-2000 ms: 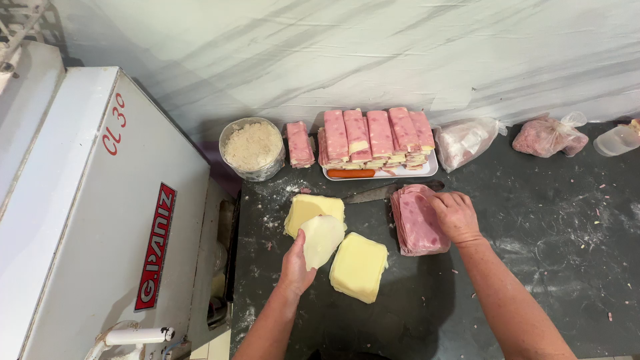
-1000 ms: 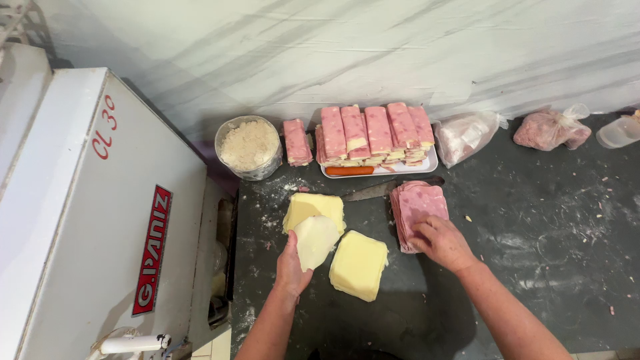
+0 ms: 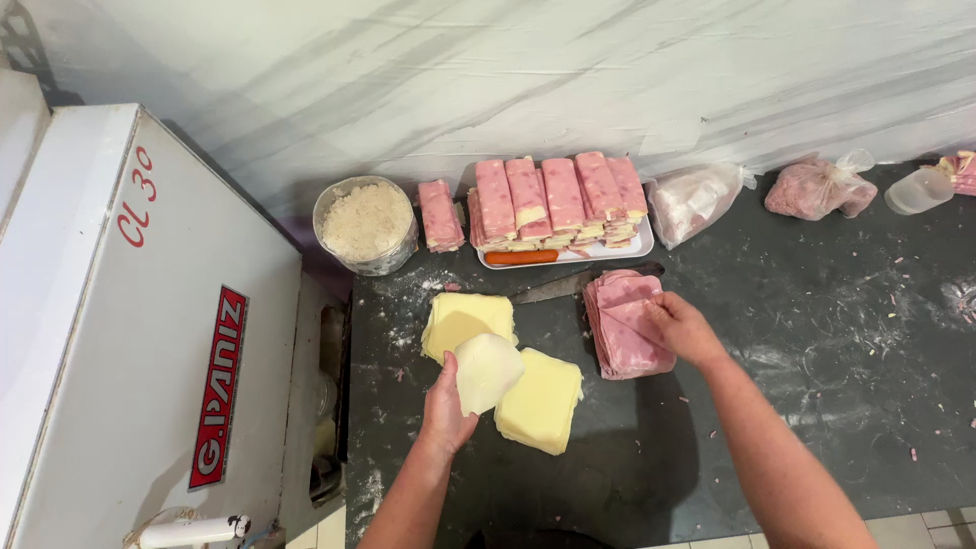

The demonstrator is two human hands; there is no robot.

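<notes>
A flat round of pale dough (image 3: 488, 374) lies in my left hand (image 3: 450, 408), its thumb on the edge, above and between two stacks of sliced yellow cheese, one behind (image 3: 467, 316) and one in front (image 3: 538, 404). My right hand (image 3: 682, 328) pinches the edge of the top ham slice on a stack of sliced ham (image 3: 629, 358), and that slice is partly lifted and folded over. Behind the stacks lies a knife (image 3: 553, 289), its dark handle partly hidden by the ham.
Along the wall stand a tub of crumbly flour (image 3: 366, 225), a bundle of ham strips (image 3: 440, 217), a white tray (image 3: 644, 242) piled with ham-and-cheese strips, an orange handle (image 3: 521, 258), plastic bags (image 3: 694, 202) and a clear cup (image 3: 918, 191). A white G.Paniz machine (image 3: 175, 320) flanks the dark table's left side.
My right hand has peeled up the edge of the top ham slice, which lay flat before. My left hand still holds the dough round in about the same place.
</notes>
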